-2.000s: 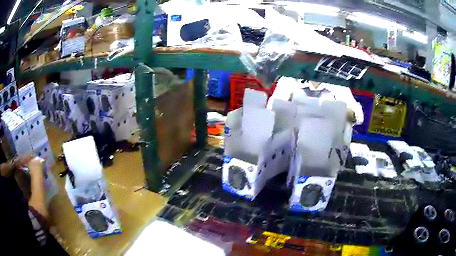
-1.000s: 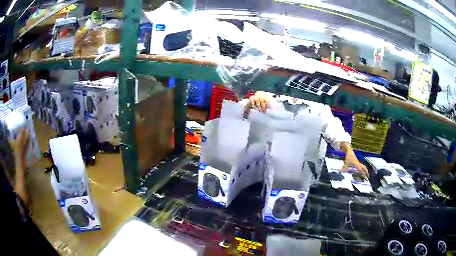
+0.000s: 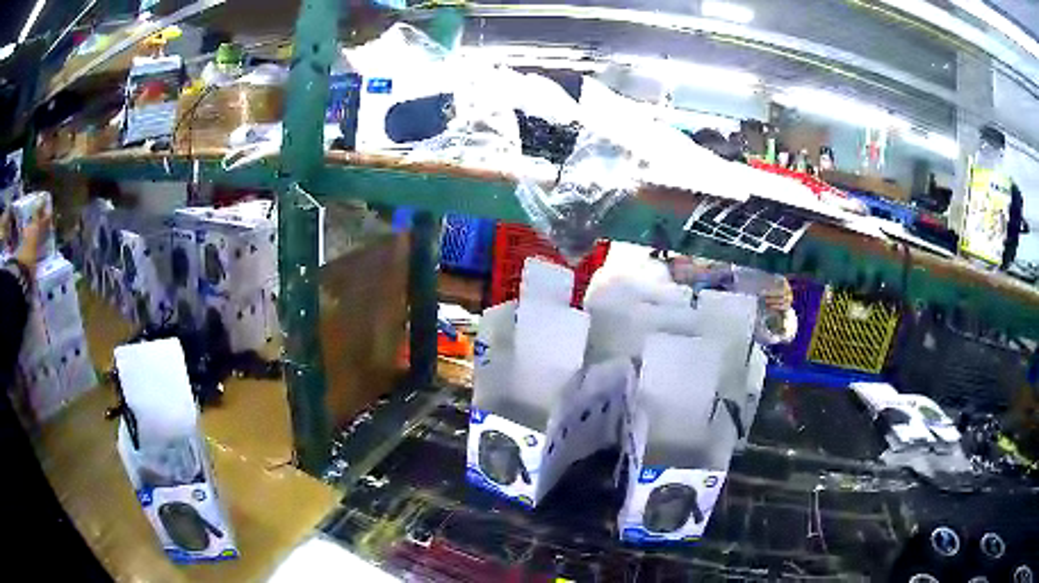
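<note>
Neither of my hands shows clearly in the picture. Two open retail boxes stand upright on the dark plastic-covered bench, one at the centre (image 3: pixel 505 456) and one to its right (image 3: pixel 675 503), with tall white flaps raised. Another open box (image 3: pixel 182 522) stands on the tan bench at the left, its flap up. Black product units with pale ring marks (image 3: pixel 968 544) are grouped at the lower right edge. A white sheet (image 3: pixel 325 566) is cut off by the bottom edge.
A person's hand (image 3: pixel 777 298) shows behind the boxes; another person's arm is at the far left by stacked boxes (image 3: pixel 59 330). A green post (image 3: pixel 305 342) stands between the benches. Flat cartons (image 3: pixel 911 421) lie at the right. A shelf (image 3: pixel 456 182) crosses above.
The view has shifted. The person opposite has drawn the arm back from the flat cartons, and fewer cartons lie there. The person at left has a hand raised at the stacked boxes.
</note>
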